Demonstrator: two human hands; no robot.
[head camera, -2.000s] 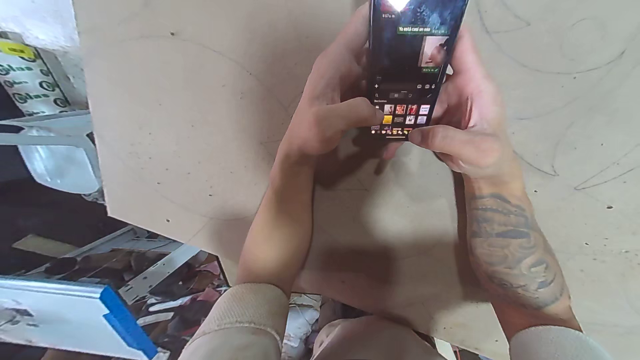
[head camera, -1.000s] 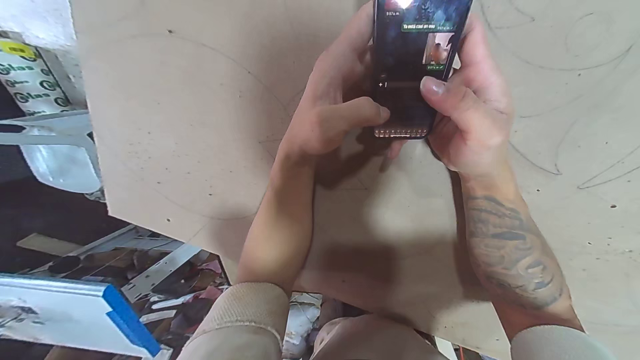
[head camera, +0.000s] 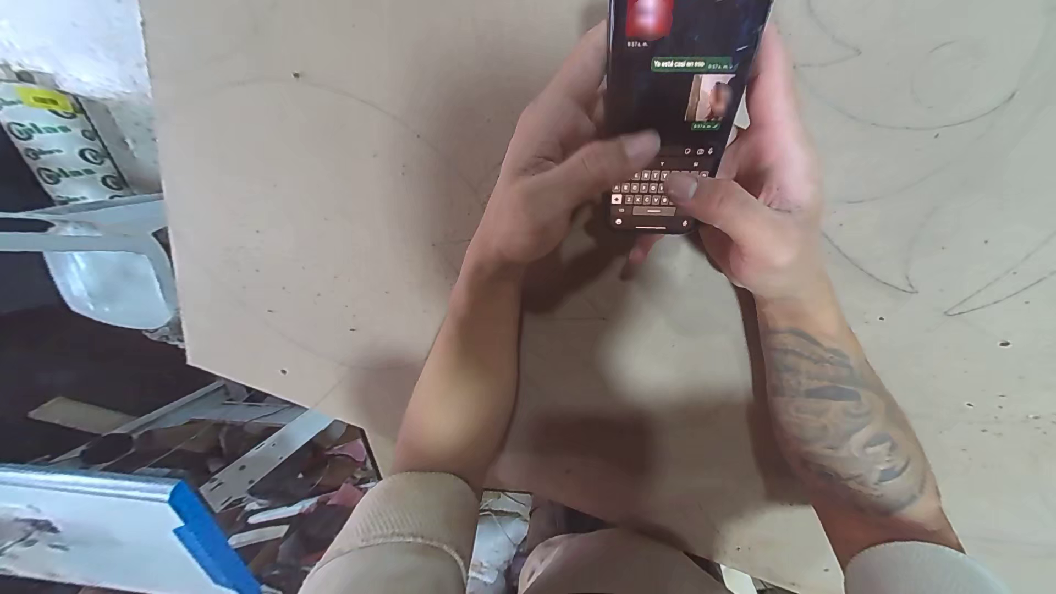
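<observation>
A dark smartphone (head camera: 672, 107) is held over a pale board (head camera: 330, 206) at the upper middle of the head view; its top end is cut off by the frame. The screen shows a chat with a lit keyboard below. My left hand (head camera: 561, 157) grips the phone's left side, its thumb lying across the screen just above the keyboard. My right hand (head camera: 759, 198) holds the right side, with its thumb over the keys. Fingers of both hands are partly hidden behind the phone. Curved pencil lines run over the board on both sides of the hands.
Left of the board are a white plastic container (head camera: 111, 280), a printed package (head camera: 62, 144) and a pale frame. At the lower left, a white panel with a blue edge (head camera: 206, 536) stands near scattered scraps (head camera: 289, 487) below the board's edge.
The image grid at the bottom of the phone screen has given way to a keyboard. My right thumb has moved down from the screen's right edge onto the keys; my left thumb has moved up.
</observation>
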